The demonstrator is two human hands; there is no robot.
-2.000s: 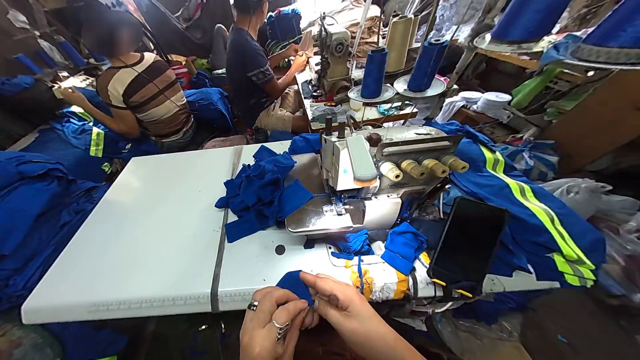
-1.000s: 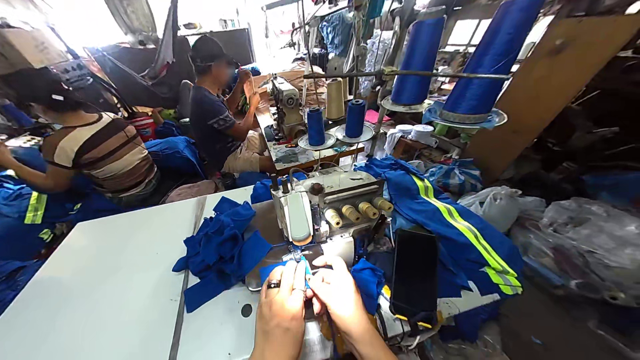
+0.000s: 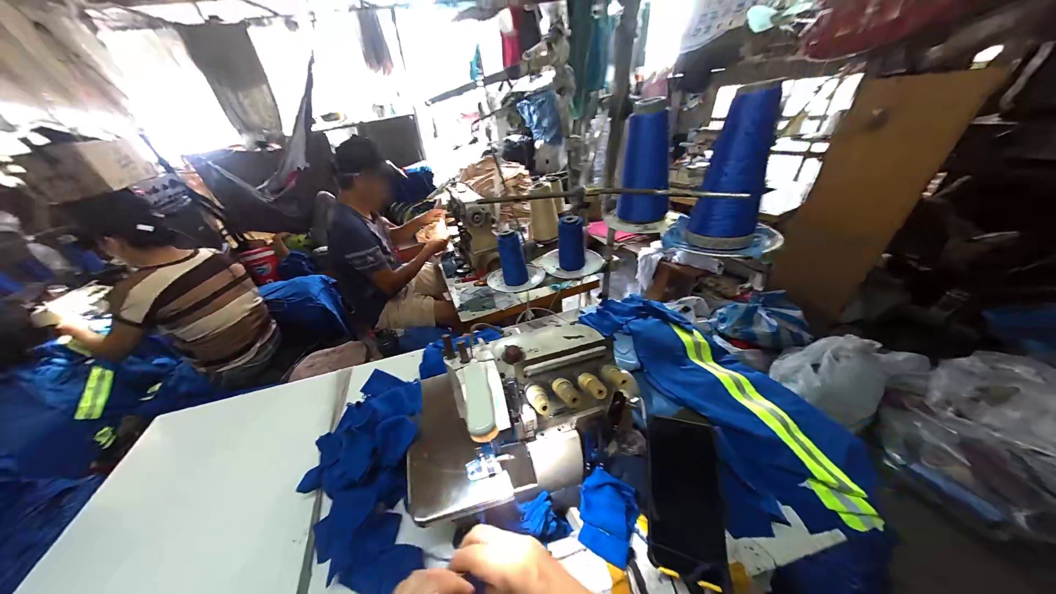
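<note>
At the bottom edge, my right hand [image 3: 516,561] is curled, with its fingers close to my left hand [image 3: 433,581], which shows only in part. A bit of dark blue cloth seems to lie between them; what each hand grips is cut off by the frame. Just beyond them stands an overlock sewing machine [image 3: 528,355] with a shiny metal plate [image 3: 445,487] and its presser foot [image 3: 485,464]. A heap of blue cloth pieces [image 3: 371,454] lies left of it. Smaller blue pieces [image 3: 609,503] lie in front of it, beside a black phone [image 3: 685,495].
The white table [image 3: 214,462] extends left. A blue garment with reflective stripes [image 3: 742,396] lies at right, near plastic bags [image 3: 833,379]. Large blue thread cones [image 3: 734,165] stand behind. Two people sit further off, one in a striped shirt [image 3: 194,305], one at another sewing machine [image 3: 478,223].
My hands were at the machine's presser foot one second ago; they have drawn back toward me to the bottom edge. The view has tilted upward.
</note>
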